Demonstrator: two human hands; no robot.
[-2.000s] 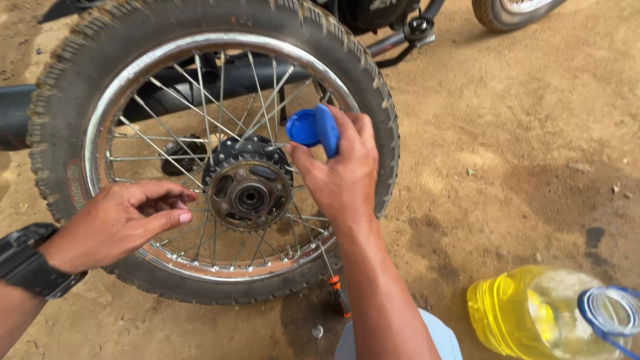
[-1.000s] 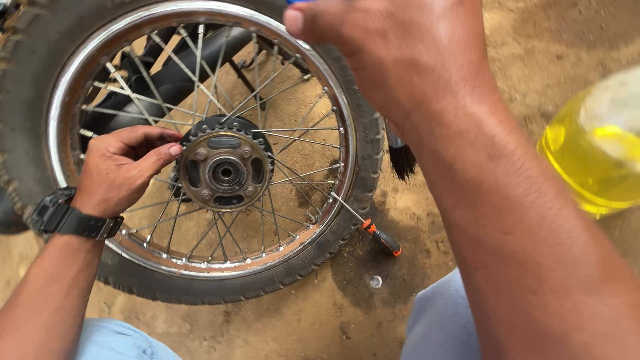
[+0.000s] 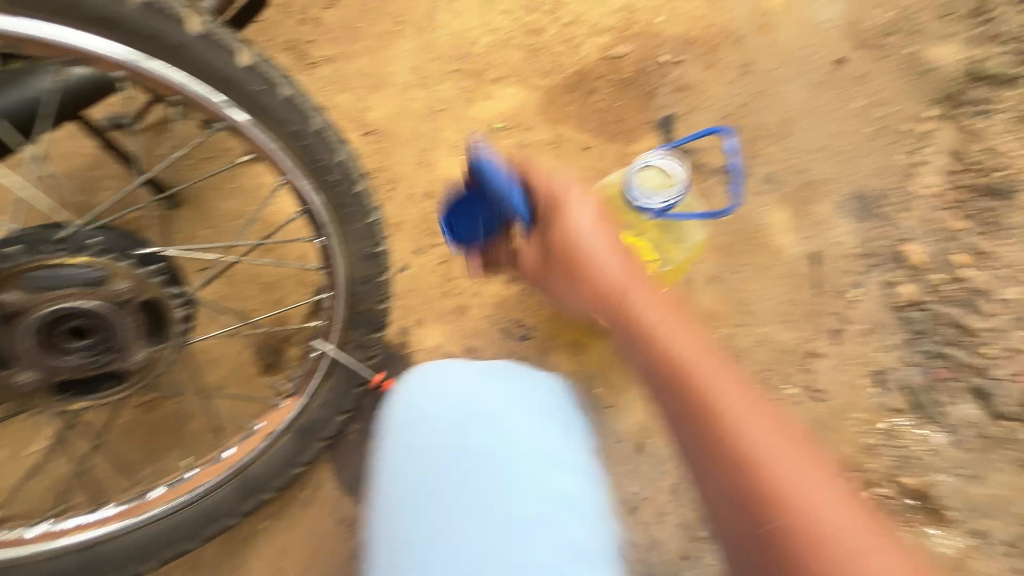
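Observation:
My right hand (image 3: 560, 228), blurred by motion, grips two blue plastic pieces (image 3: 480, 200) that look like round caps, one facing the view and one on edge. Just beyond the hand stands a clear plastic jug (image 3: 686, 232) of yellow liquid, its mouth uncovered and its blue handle out to the right. To the left lies a spoked motorcycle wheel (image 3: 364, 264) with a knobby tire and a toothed metal hub (image 3: 80, 332). My left hand is out of the frame.
A screwdriver (image 3: 352, 362) with an orange part on its handle leans at the rim, partly hidden by my knee (image 3: 488, 464) in light blue cloth. Bare brown dirt (image 3: 448, 72) surrounds the wheel, with rougher stony ground (image 3: 952, 280) on the right. Dark motorcycle parts (image 3: 56, 100) show behind the spokes.
The view has swung right. My left hand, earlier at the hub, is out of sight. My right hand, earlier over the wheel, is now beside the jug, still with the blue pieces.

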